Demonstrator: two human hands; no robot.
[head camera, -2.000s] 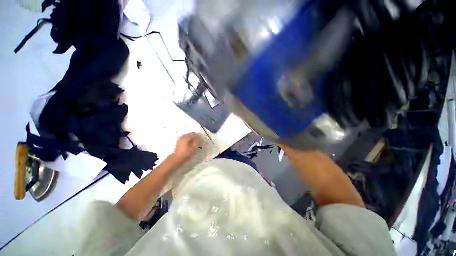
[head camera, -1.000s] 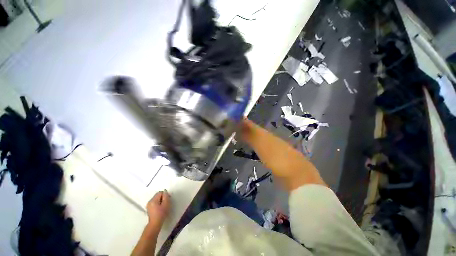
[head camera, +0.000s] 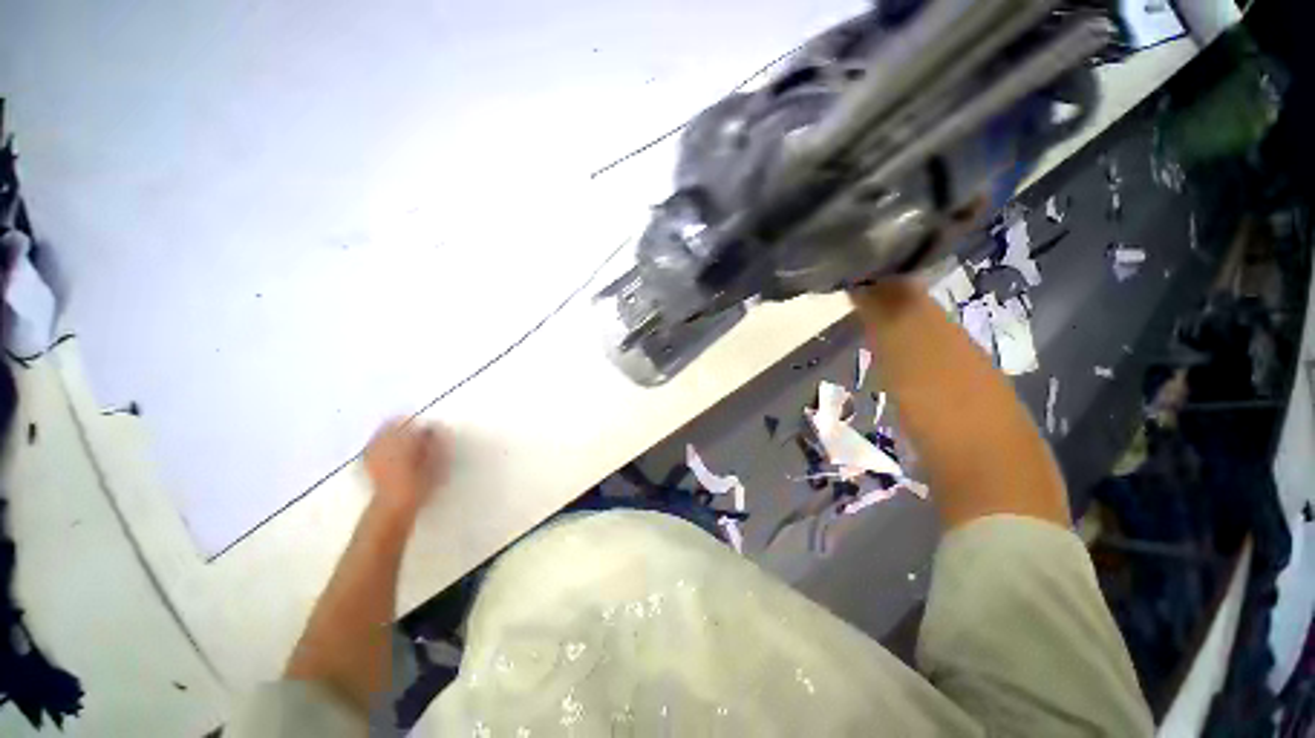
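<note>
The straight knife cutting machine (head camera: 851, 173) is at the upper right, blurred, with its base plate (head camera: 666, 343) at the lower left end. My right hand (head camera: 891, 289) is at the machine's underside and grips it; the fingers are mostly hidden. The white paper marker (head camera: 289, 274) covers the table at upper left, with the fabric lay's thin dark edge (head camera: 476, 378) running diagonally. My left hand (head camera: 404, 459) is curled at that edge near its lower left end, blurred, with nothing visible in it.
The pale table's front edge (head camera: 635, 450) runs diagonally in front of me. White and black scraps (head camera: 851, 433) lie on the grey floor beyond it. Dark cloth (head camera: 41, 678) shows at the far left. Dark material (head camera: 1183, 505) lies at the right.
The view has shifted along the table. The machine has moved right and swung to a new angle in my right hand. My left hand is now beside the lay's edge.
</note>
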